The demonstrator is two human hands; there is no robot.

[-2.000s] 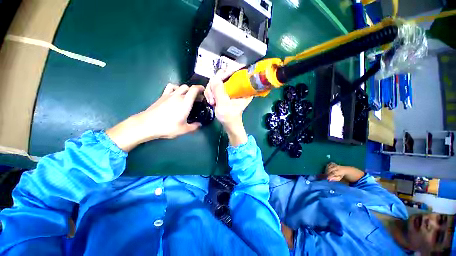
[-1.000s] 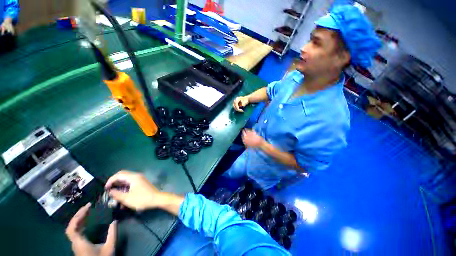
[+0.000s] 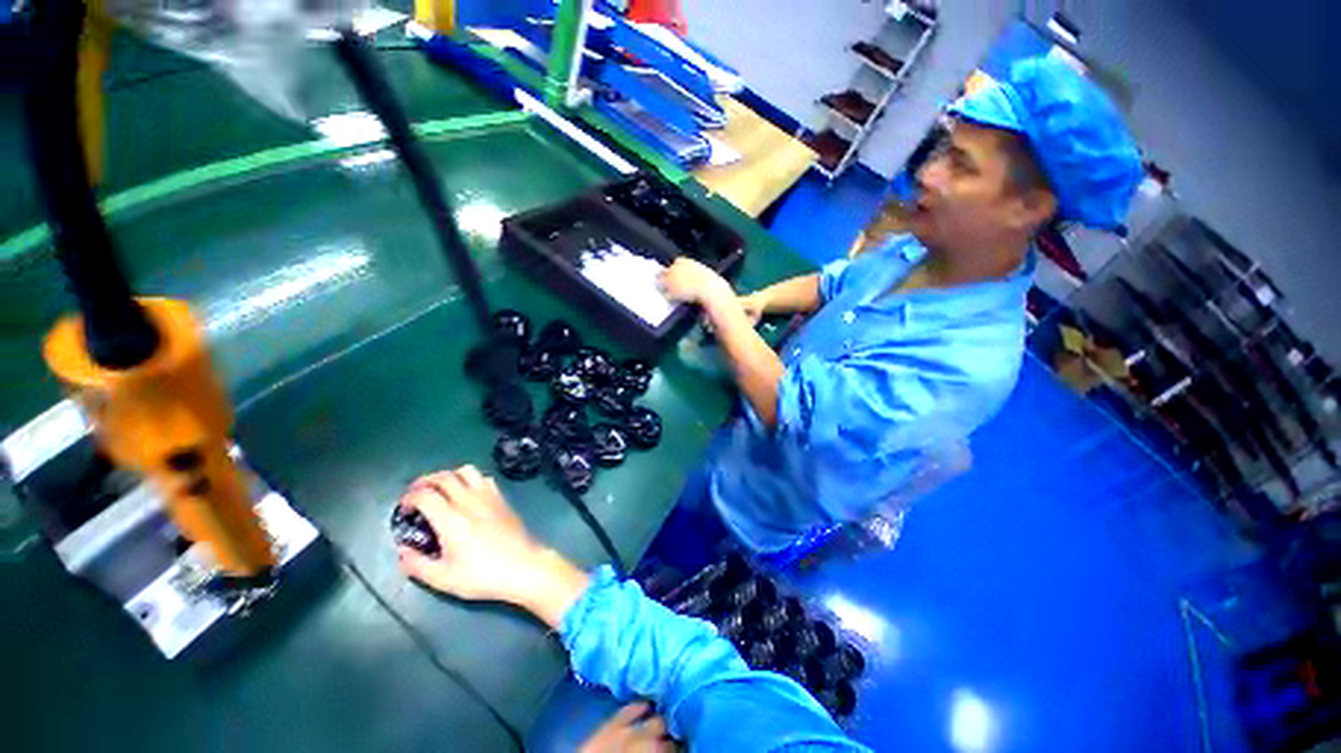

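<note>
My right hand (image 3: pixel 478 547) reaches in from the lower right, fingers curled over a round black part (image 3: pixel 413 528) on the mat. Another hand, which looks like my left hand (image 3: pixel 633 731), shows in part at the bottom edge below my right sleeve; its fingers are mostly cut off. The orange electric screwdriver (image 3: pixel 169 427) hangs with no hand on it, its nose in front of the silver screw feeder (image 3: pixel 111 552). A pile of round black parts (image 3: pixel 588 390) lies beyond my right hand.
A black bin (image 3: pixel 566 287) with white pieces stands behind the pile. A coworker (image 3: pixel 897 353) in blue reaches a hand to it. More black parts (image 3: pixel 765 633) sit in rows below the bench edge. A thin cord (image 3: pixel 419 640) crosses the green mat. Blue trays (image 3: pixel 633 88) are at the back.
The screwdriver has swung left to the feeder. My right hand has moved right towards the pile with a black part. My left hand has dropped to the bottom edge. The coworker's hand reached the bin.
</note>
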